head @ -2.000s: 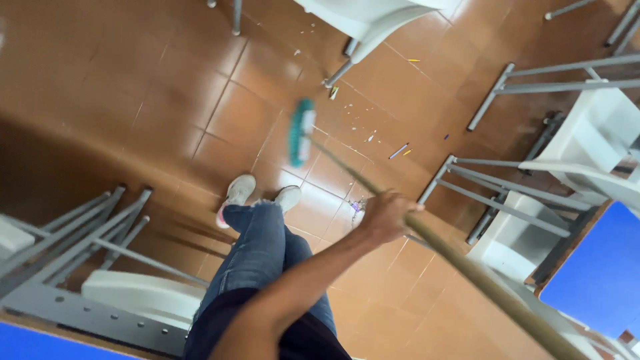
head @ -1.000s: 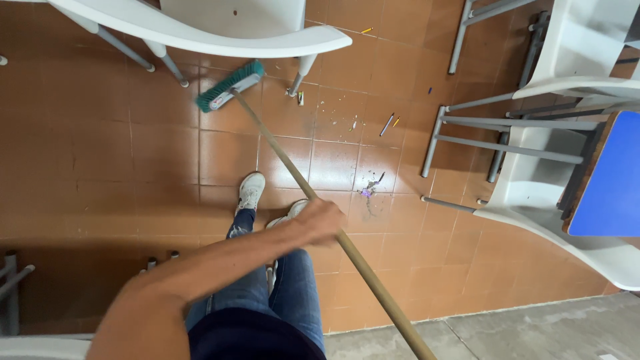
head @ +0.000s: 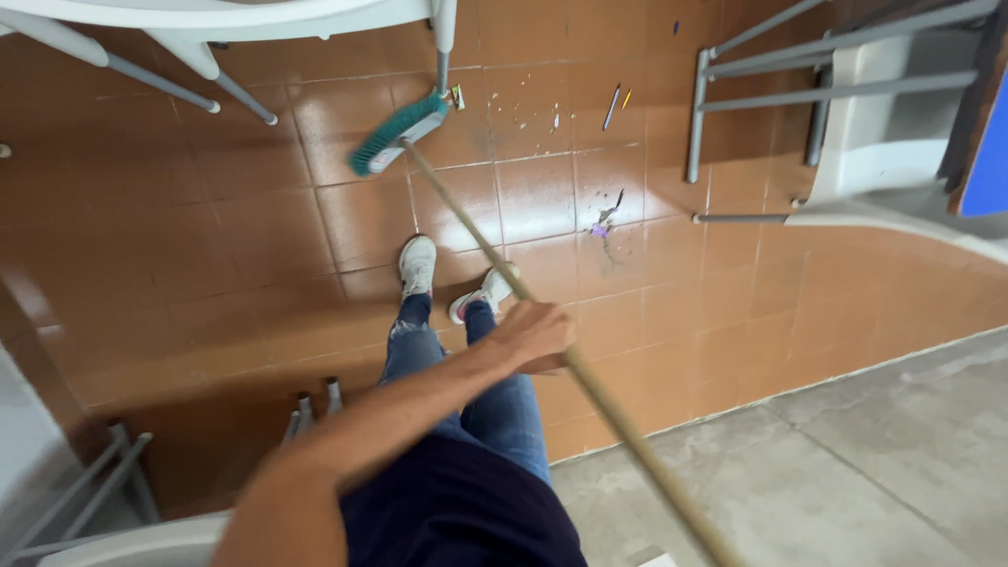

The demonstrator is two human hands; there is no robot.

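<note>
My left hand [head: 539, 335] is closed around the wooden handle [head: 614, 409] of a push broom, with the forearm crossing in front of my legs. The broom's green-bristled head [head: 400, 135] rests on the tiled floor beyond my white shoes, beside a chair leg. My right hand is not visible. Just right of the bristles lies a small wrapper [head: 458, 97]. Pale crumbs [head: 556, 122], a pen [head: 612, 107] and a short yellow stick [head: 626, 99] are scattered further right. Nearer to me is a patch of dark debris with purple bits [head: 601, 230].
A white chair [head: 236, 20] with metal legs stands at the upper left. Another white chair [head: 882, 150] and a blue-topped desk [head: 988, 157] are at the right. Metal chair legs [head: 130, 465] stand lower left. The brown tiles meet grey concrete [head: 827, 457] at the lower right.
The broom head was left of my feet's far side two seconds ago and is now beside the upper-left chair's leg. My left hand stays on the handle. The view has turned and shifted.
</note>
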